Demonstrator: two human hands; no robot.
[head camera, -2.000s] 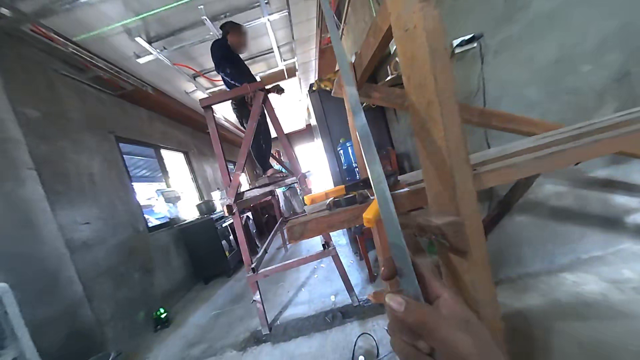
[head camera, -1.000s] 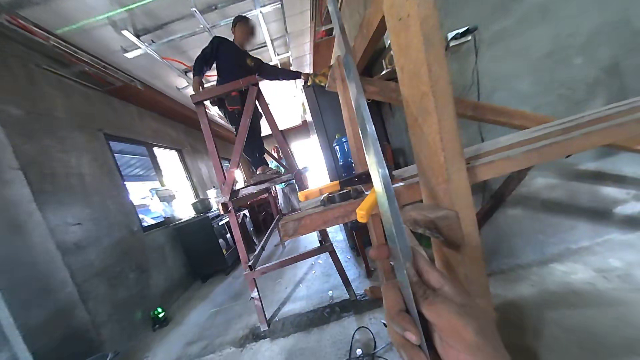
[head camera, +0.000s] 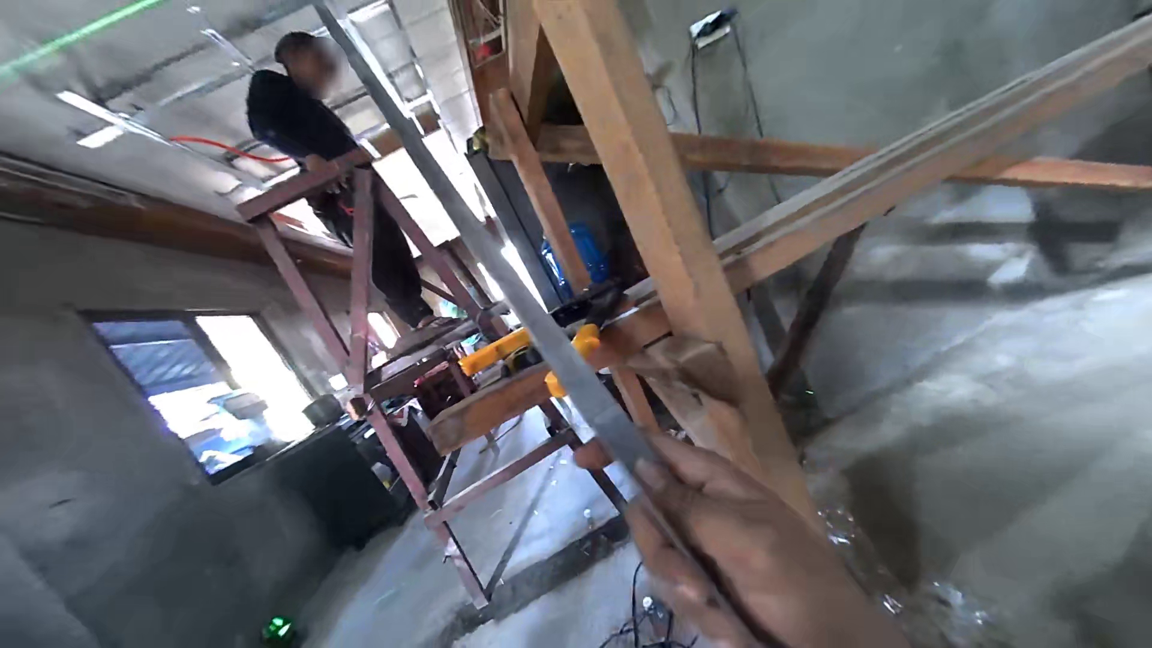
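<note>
My right hand (head camera: 720, 540) comes in from the lower right, its fingers closed round a long grey metal strip (head camera: 504, 261). The strip slants up to the left and runs past the top edge. Behind it, an orange-yellow tool part (head camera: 585, 342) shows beside a wooden beam (head camera: 486, 414). A thick wooden post (head camera: 657, 180) stands just right of the strip. I do not see a hand that is clearly my left.
A person (head camera: 306, 126) stands on a reddish scaffold (head camera: 360, 270) at the left. Long boards (head camera: 918, 153) slant across the right side. Black cords (head camera: 639, 612) lie on the floor; a blue water jug (head camera: 576, 256) is behind the post. A green light (head camera: 279, 628) glows at lower left.
The person on the scaffold reached an arm to the right a second ago and now has it back near the top rail. My right hand has stayed on the strip.
</note>
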